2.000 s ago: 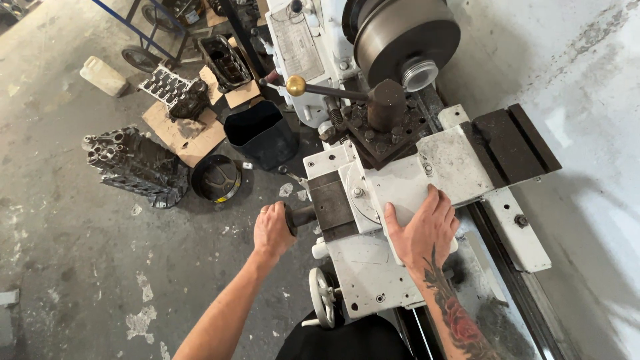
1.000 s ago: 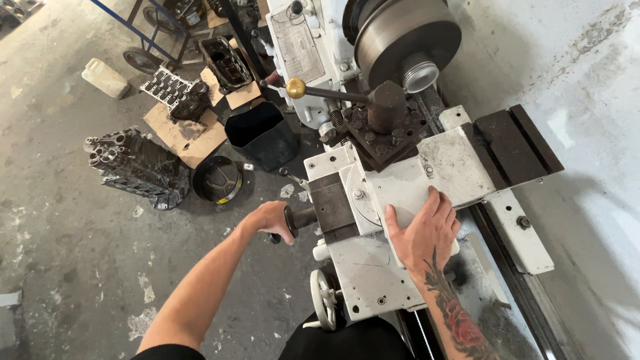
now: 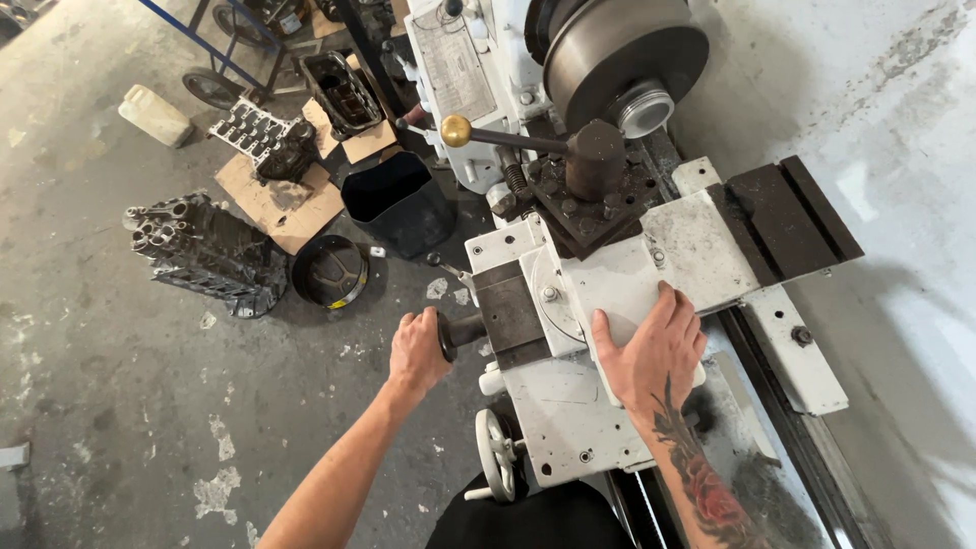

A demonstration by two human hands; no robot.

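My left hand (image 3: 418,349) grips the cross-slide handwheel (image 3: 450,334) on the left side of a metal lathe's carriage. My right hand (image 3: 654,345) lies with fingers spread on the white compound slide (image 3: 610,286), its underside hidden. Beyond it stands the dark square tool post (image 3: 596,164), with a clamping lever that ends in a brass-coloured ball knob (image 3: 456,131). A metal workpiece with a threaded-looking rim (image 3: 646,111) shows at the front of the large round chuck (image 3: 629,57). The white carriage handwheel (image 3: 496,455) is below, near my legs, with neither hand on it.
On the floor at left are an engine block (image 3: 210,255), a round black pan (image 3: 330,272), a black bin (image 3: 400,204), a cylinder head (image 3: 263,137) on cardboard (image 3: 286,210) and a plastic jug (image 3: 155,114). A wheeled blue frame (image 3: 206,42) stands behind. A wall (image 3: 900,183) borders the lathe at right.
My left hand has changed its hold around the handwheel, and the left forearm has swung out and back in. My right hand stays on the slide.
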